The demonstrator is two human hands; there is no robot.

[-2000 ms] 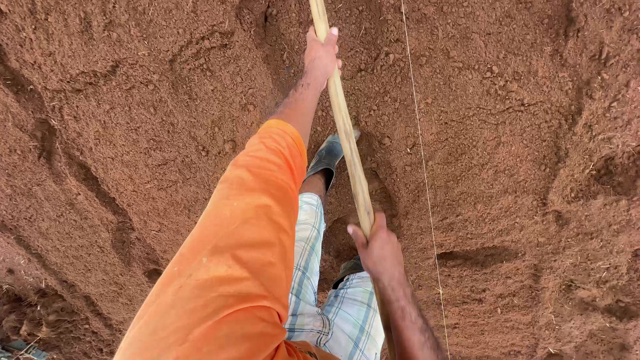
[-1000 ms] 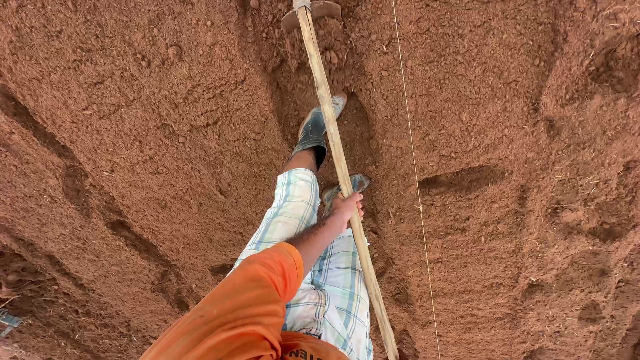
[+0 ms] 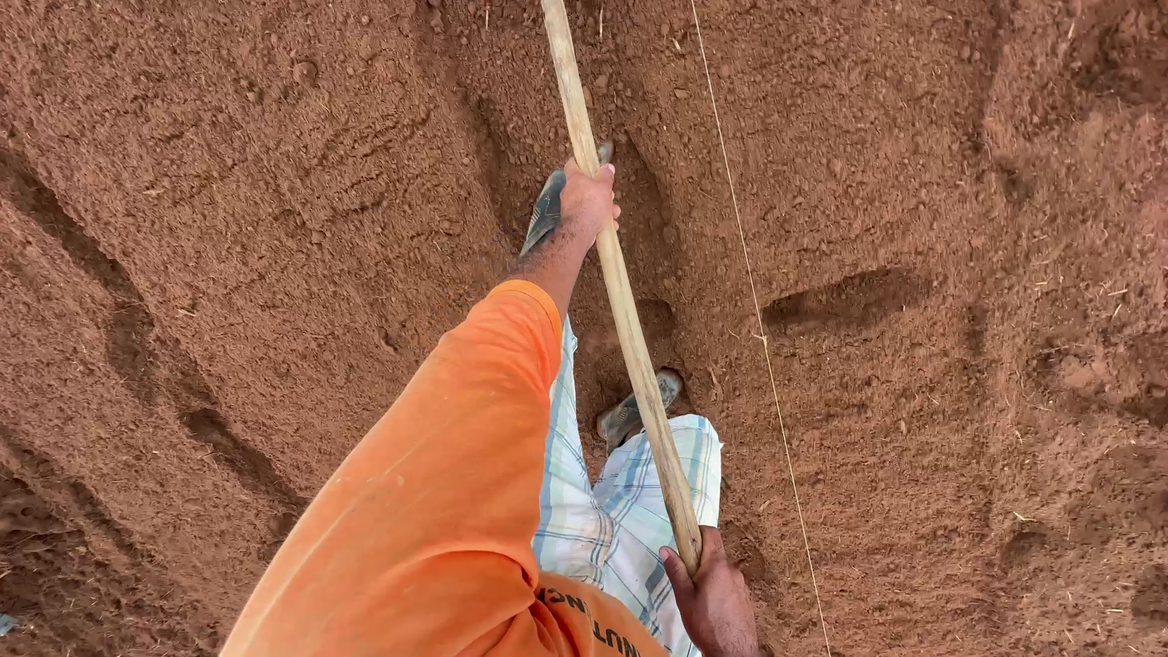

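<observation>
My left hand grips a long wooden handle at its upper part, above one boot. My right hand is closed round the lower end of the same handle, beside my right thigh. The handle slants from the top of the view down to the right, over my legs. Its far end lies beyond the top edge, so the tool's head is hidden.
A thin string runs taut above the reddish-brown soil, right of the handle. My boots stand in a shallow trough. Furrows cross the soil at left, and a dark hollow lies right of the string.
One second ago a round-edged metal head showed at the handle's top; now it is out of view. The handle has shifted, with both hands now visible on it.
</observation>
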